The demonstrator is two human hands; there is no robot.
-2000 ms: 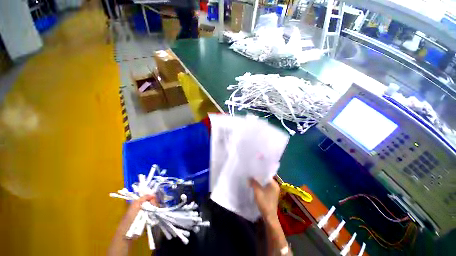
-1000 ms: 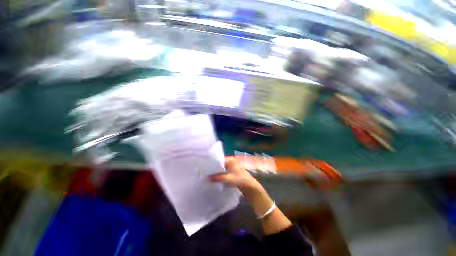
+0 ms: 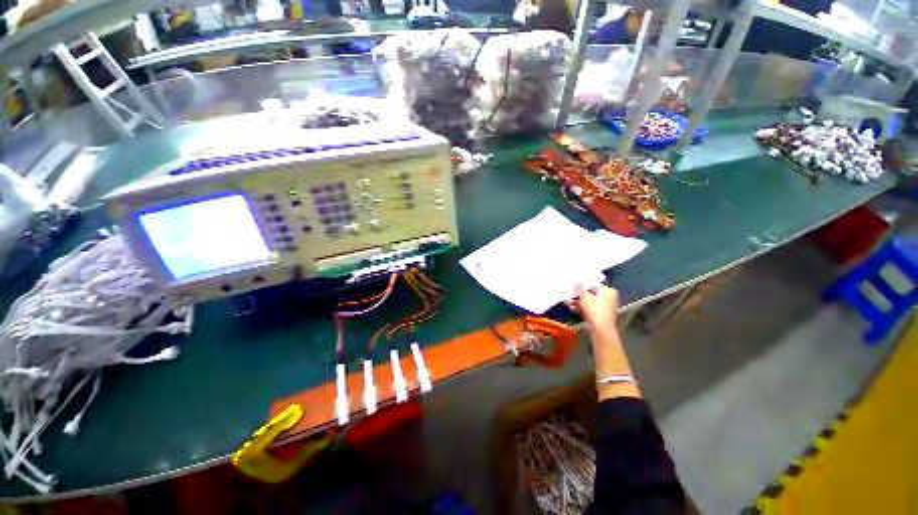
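Observation:
My right hand [image 3: 596,306] is at the bench's front edge, its fingers on the near edge of white paper sheets [image 3: 544,260]. The sheets lie on the green mat, right of the beige tester [image 3: 302,216] with its bright screen. My left hand is out of the picture. An orange-brown fixture strip [image 3: 453,364] runs along the bench edge, with several white upright connectors [image 3: 370,386] on it. A yellow clamp [image 3: 270,445] is at its left end and an orange clamp [image 3: 552,342] at its right end. Thin test leads [image 3: 388,307] hang below the tester.
A pile of white cable assemblies [image 3: 81,322] lies at the left. Brown boards with wires [image 3: 609,189] lie beyond the papers, clear bulky bags [image 3: 473,80] behind the tester. A cardboard box [image 3: 513,443] with leads is on the floor below. A blue stool [image 3: 881,292] is at the right.
The view has swung right. My right hand has moved the papers from in front of me onto the mat right of the tester. My left hand with its white cable bundle has left the picture.

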